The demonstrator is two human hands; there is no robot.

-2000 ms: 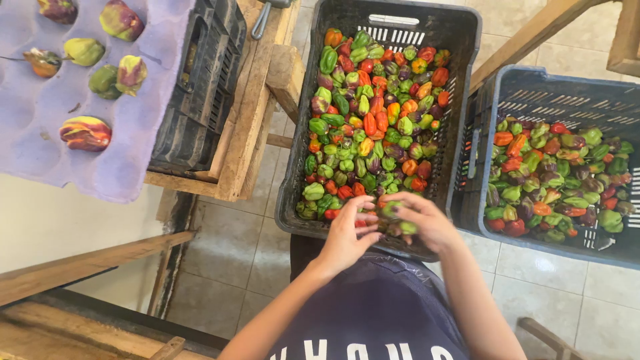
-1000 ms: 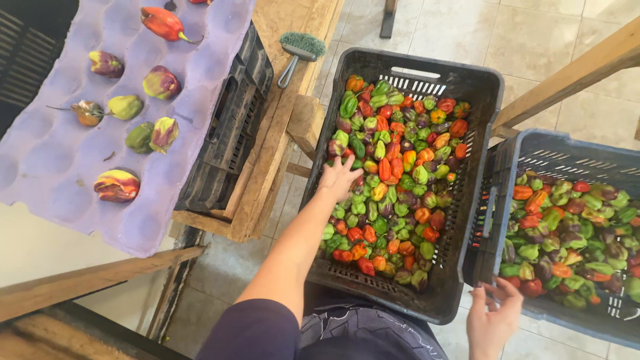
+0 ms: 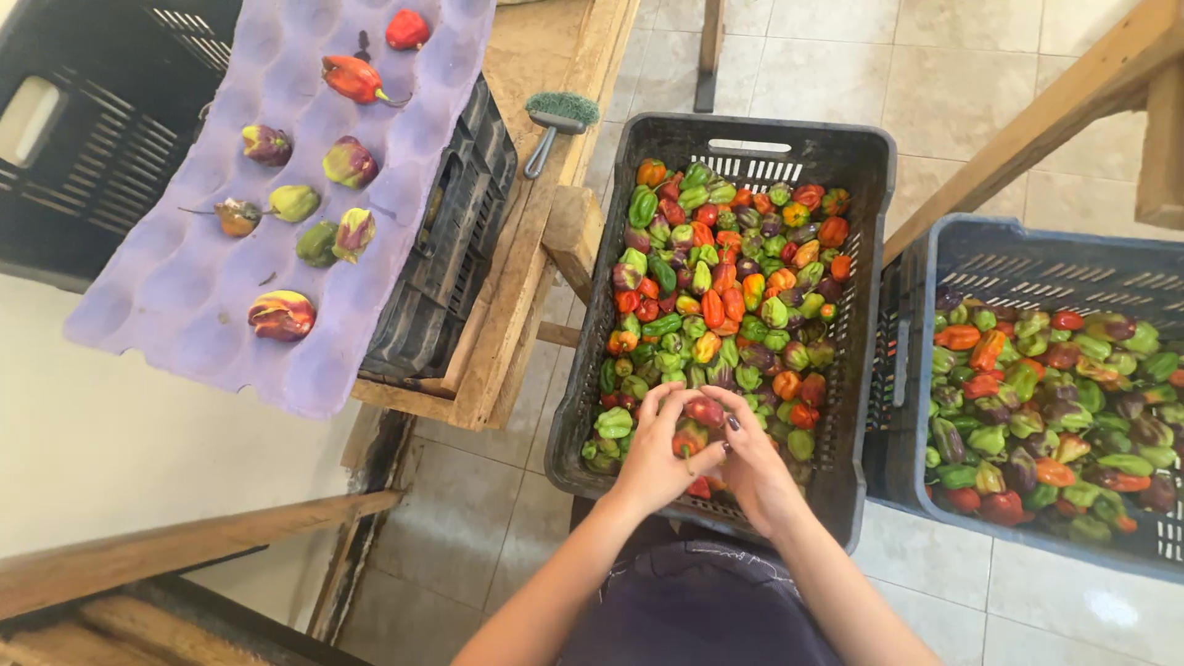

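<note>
Both my hands are together over the near end of a black plastic crate (image 3: pixel 874 277) full of small green, red, orange and purple peppers. My left hand (image 3: pixel 655 458) has its fingers around a red and green pepper (image 3: pixel 689 438) with its stem pointing down. My right hand (image 3: pixel 754 462) touches a dark red pepper (image 3: pixel 705 411) just above it; which hand bears that one is not plain. A purple egg tray (image 3: pixel 199 301) at the upper left carries several peppers, among them a red and yellow one (image 3: pixel 281 315) and an orange-red one (image 3: pixel 352 79).
A second crate (image 3: pixel 934 240) of mixed peppers stands at the right. Wooden tables or frames (image 3: pixel 518 324) flank the left side, with a green-bristled brush (image 3: pixel 561 109) lying on the wood. Another black crate (image 3: pixel 435 314) sits under the egg tray. A wooden beam (image 3: pixel 1017 139) slants at the upper right.
One second ago my left hand reached to the crate's left side and my right hand was apart, near the right crate. Now both have come together around peppers at the near end.
</note>
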